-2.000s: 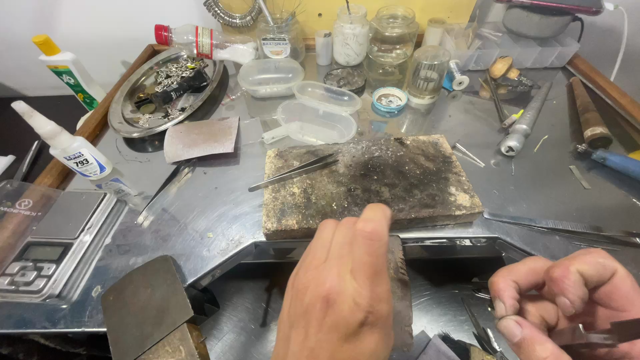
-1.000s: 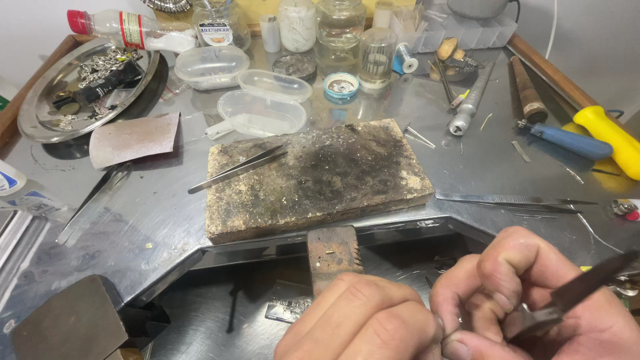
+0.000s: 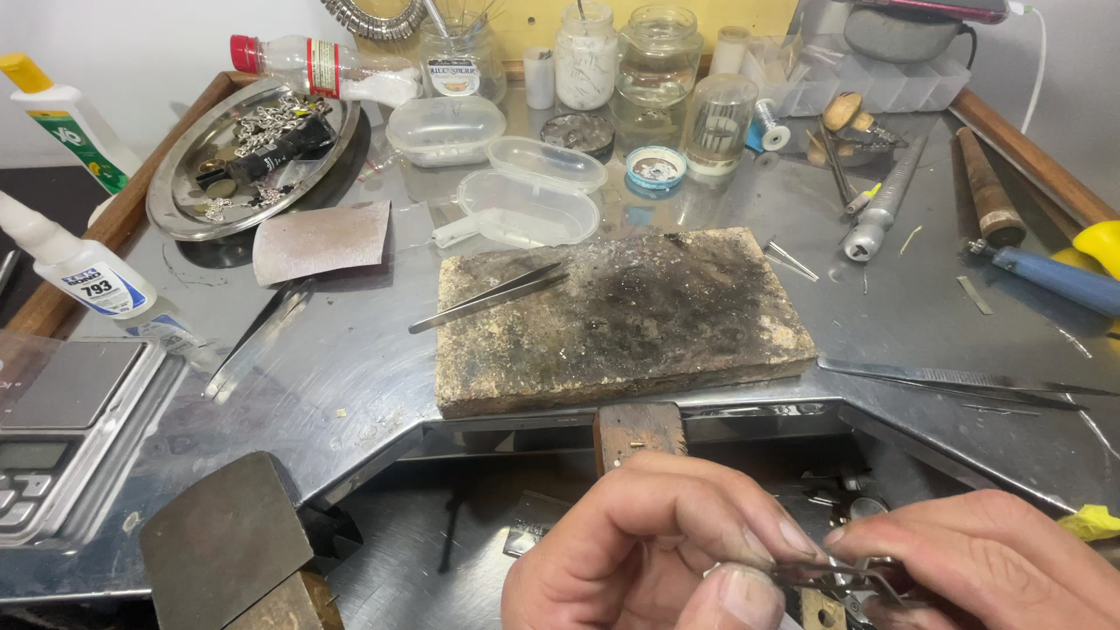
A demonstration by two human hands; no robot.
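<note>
Low in the view, in front of the wooden bench pin (image 3: 640,429), my left hand (image 3: 665,551) pinches something too small to make out between thumb and fingers. My right hand (image 3: 945,560), close beside it at the lower right, holds a metal hand tool (image 3: 831,575), apparently pliers, whose jaws reach to my left fingertips. Beyond the bench pin lies a scorched soldering block (image 3: 612,324) with steel tweezers (image 3: 490,297) resting on its left part. The palm of my left hand is partly hidden.
A digital scale (image 3: 70,437) and a glue bottle (image 3: 79,254) stand left, near a dark metal block (image 3: 227,534). More tweezers (image 3: 945,376) lie right of the soldering block. A metal tray (image 3: 254,166) holds chains. Open plastic cases (image 3: 525,206) and glass jars (image 3: 656,57) are at the back.
My left hand has moved off the bench pin toward my right hand, and the two now meet at the tool. The dark-jawed tool in my right hand has turned toward my left fingers.
</note>
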